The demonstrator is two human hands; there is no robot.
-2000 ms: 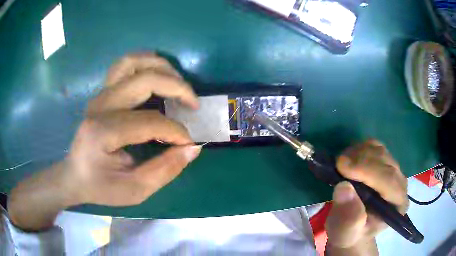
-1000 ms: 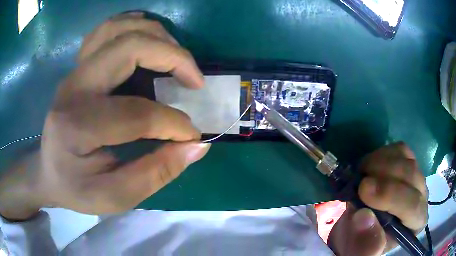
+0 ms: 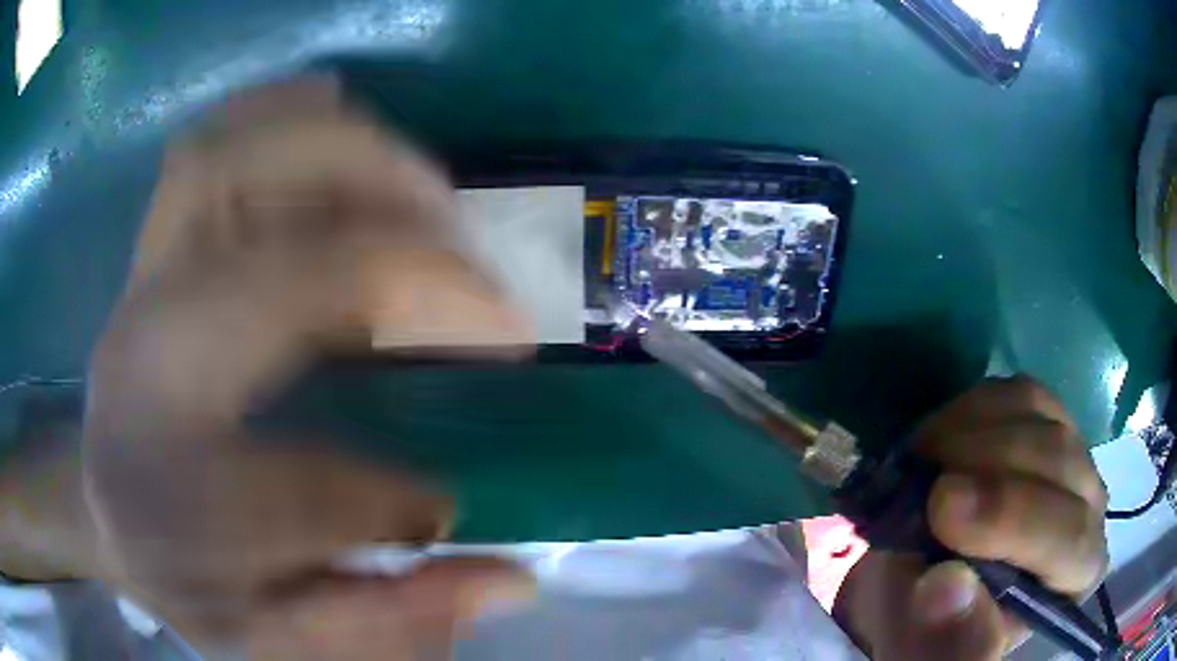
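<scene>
A black phone housing (image 3: 826, 194) lies on the green mat with a circuit board (image 3: 736, 265) in its right half. A pale LCD module (image 3: 542, 252) covers its left part, with an orange flex cable (image 3: 602, 239) between them. My right hand (image 3: 1000, 517) holds the soldering iron (image 3: 774, 413) like a pen; its tip is at the lower left edge of the board, near a short red wire. My left hand (image 3: 297, 349) is blurred, partly over the LCD module, thumb and fingers apart. Solder wire is not visible at its fingertips; whether it holds any cannot be told.
Another phone unit (image 3: 987, 26) is cut off at the top right. The round tip cleaner (image 3: 1158, 194) is cut off at the right edge. A white plate (image 3: 36, 39) lies at the top left. The iron's cord (image 3: 1142, 510) shows at lower right.
My left thumb has moved down away from the fingers, and the solder wire over the LCD module is no longer visible. The iron tip has moved down along the board's left edge.
</scene>
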